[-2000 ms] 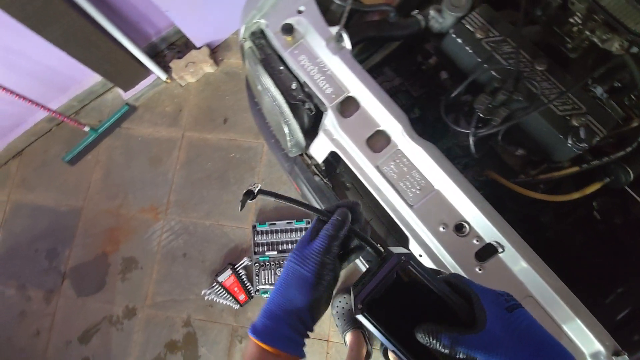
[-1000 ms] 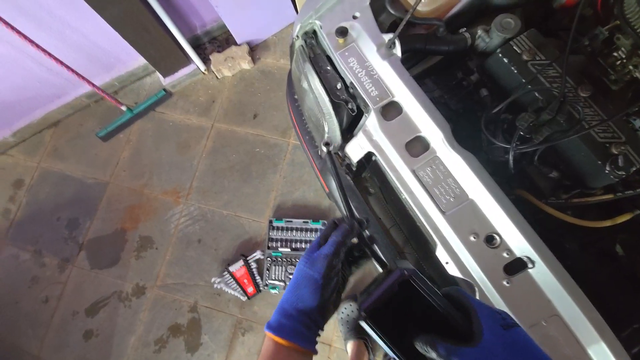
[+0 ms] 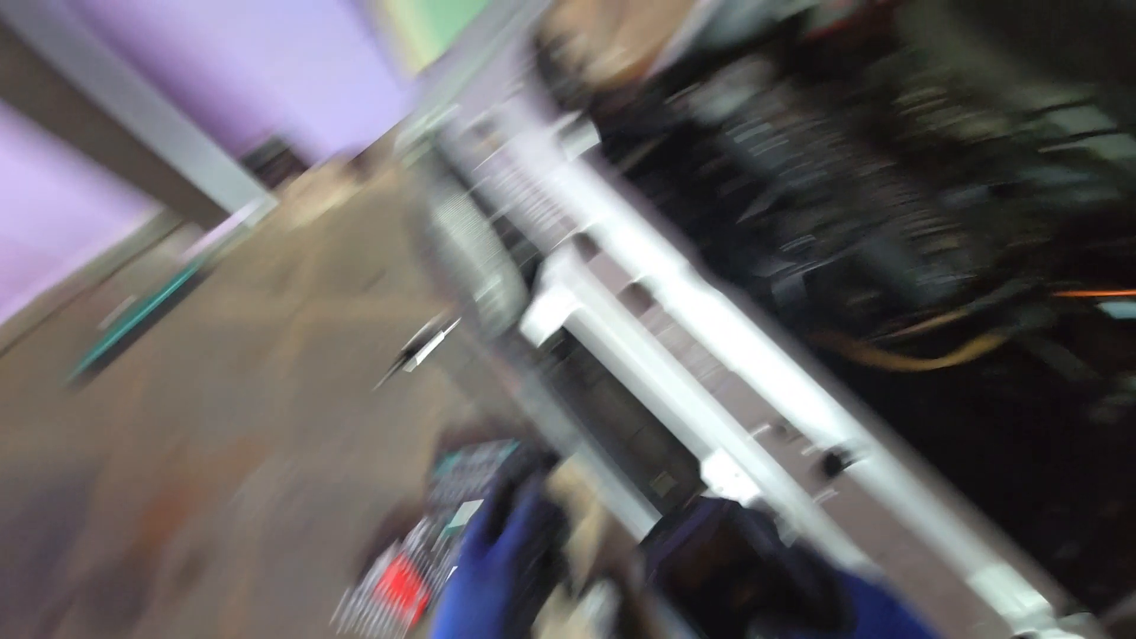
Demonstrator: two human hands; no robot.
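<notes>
Strong blur covers the view. My left hand point(image 3: 506, 555), in a blue and black glove, is low in the middle, beside the car's front; its grip is unclear. My right hand point(image 3: 830, 590), gloved alike, is at the lower right around a dark rectangular device point(image 3: 728, 564), over the silver front panel point(image 3: 674, 328). A bright pale bar point(image 3: 648, 390) lies along the panel opening; whether it is separate cannot be told. Left of the headlight point(image 3: 475, 253) a small dark and shiny object point(image 3: 422, 346) shows, perhaps a tool end.
The engine bay point(image 3: 843, 204) fills the right, with a yellowish hose point(image 3: 923, 359). On the tiled floor point(image 3: 266, 399) are a socket set point(image 3: 470, 470) and a wrench set in a red holder point(image 3: 404, 586). A green squeegee point(image 3: 138, 315) lies near the purple wall point(image 3: 257, 62).
The black rod that ran from my left hand toward the headlight is no longer clearly seen in that hand. A bright bar now shows at the panel opening. The view has shifted and blurred.
</notes>
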